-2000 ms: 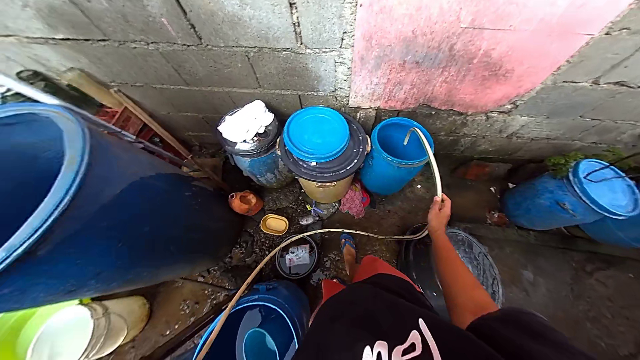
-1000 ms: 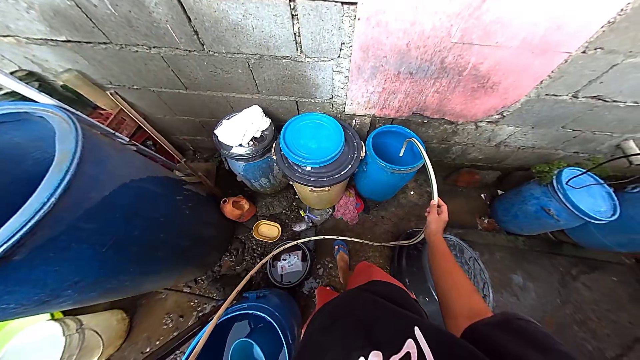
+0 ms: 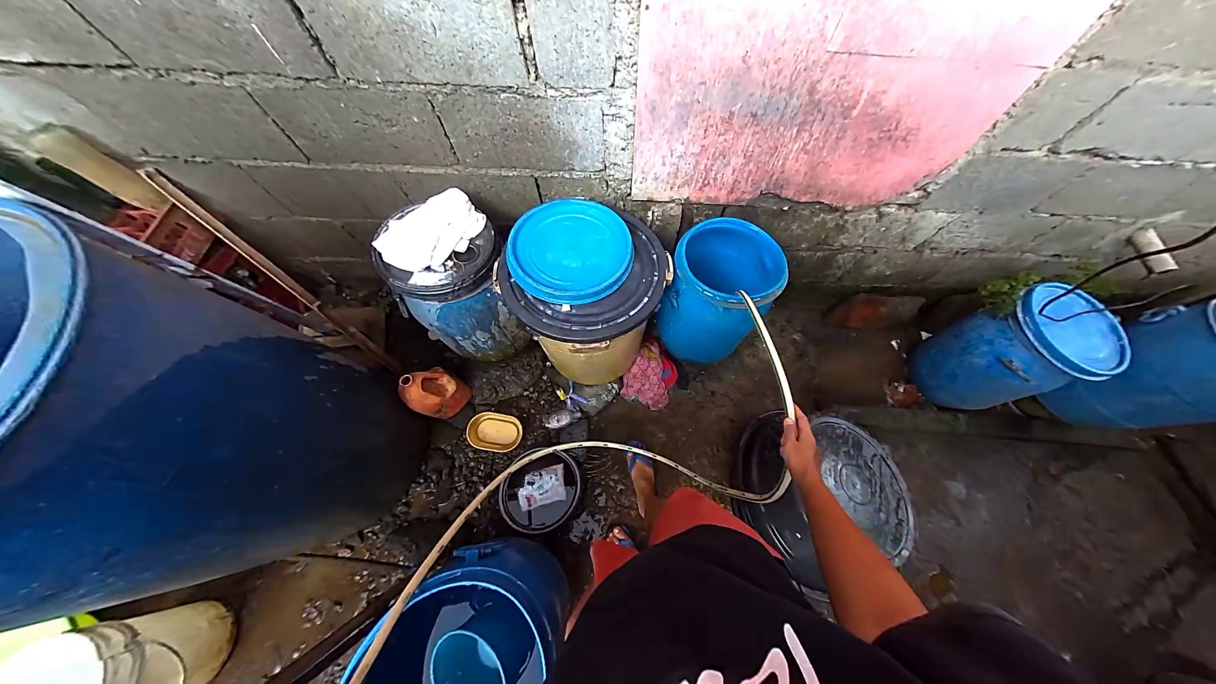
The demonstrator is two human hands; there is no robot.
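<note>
My right hand [image 3: 800, 446] is closed around a pale flexible hose [image 3: 608, 446]. The hose end hangs over the near rim of an open light-blue plastic drum [image 3: 708, 323] by the wall. From my hand the hose loops down, crosses in front of my legs and runs to the lower left, over an open blue drum [image 3: 513, 570] with water and a blue container inside. Beneath my right forearm are a black plastic tub [image 3: 760, 475] and a round grey-black basin [image 3: 866, 484]. My left hand is out of view.
Beside the light-blue drum stand a tan bucket [image 3: 594, 356] with stacked lids and a lidded blue drum [image 3: 470, 328] topped by white cloth. A large dark-blue drum [image 3: 237, 456] fills the left. More blue drums [image 3: 978, 361] lean at right. A yellow basin [image 3: 494, 432] lies on wet ground.
</note>
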